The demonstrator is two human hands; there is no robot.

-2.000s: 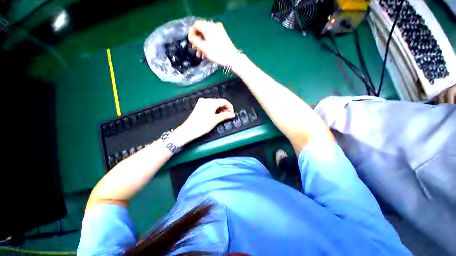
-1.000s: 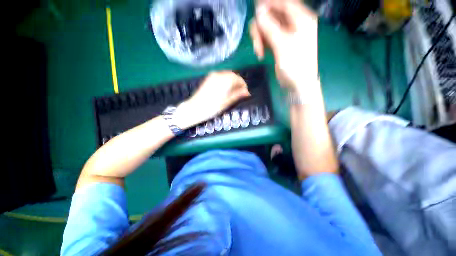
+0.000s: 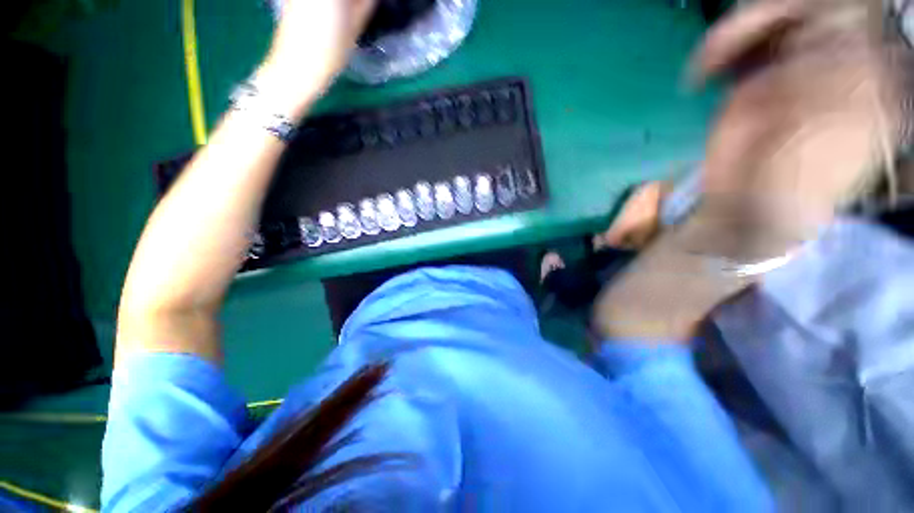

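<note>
The long black tray (image 3: 391, 165) lies on the green bench near my body. Several clear, silvery oval parts (image 3: 405, 208) stand in its near row, and dark parts (image 3: 471, 108) show in its far row. My left hand (image 3: 326, 30) reaches over the tray's left part to the clear plastic bag (image 3: 426, 45) with dark contents; it is cut off by the top edge, so its fingers and any hold are unclear. My right hand (image 3: 802, 110) is raised at the right, large and strongly blurred; I cannot tell whether it holds anything.
A yellow line (image 3: 194, 80) runs along the bench beyond the tray's left end. A neighbouring person's grey-clad part (image 3: 812, 341) is close at the right, beside my right forearm. Another hand (image 3: 636, 215) shows near the bench edge at the right. A dark area fills the far left.
My left hand has moved from above the tray up to the bag. My right hand has moved far right, away from the bag. The view has shifted, so tray and bag sit higher.
</note>
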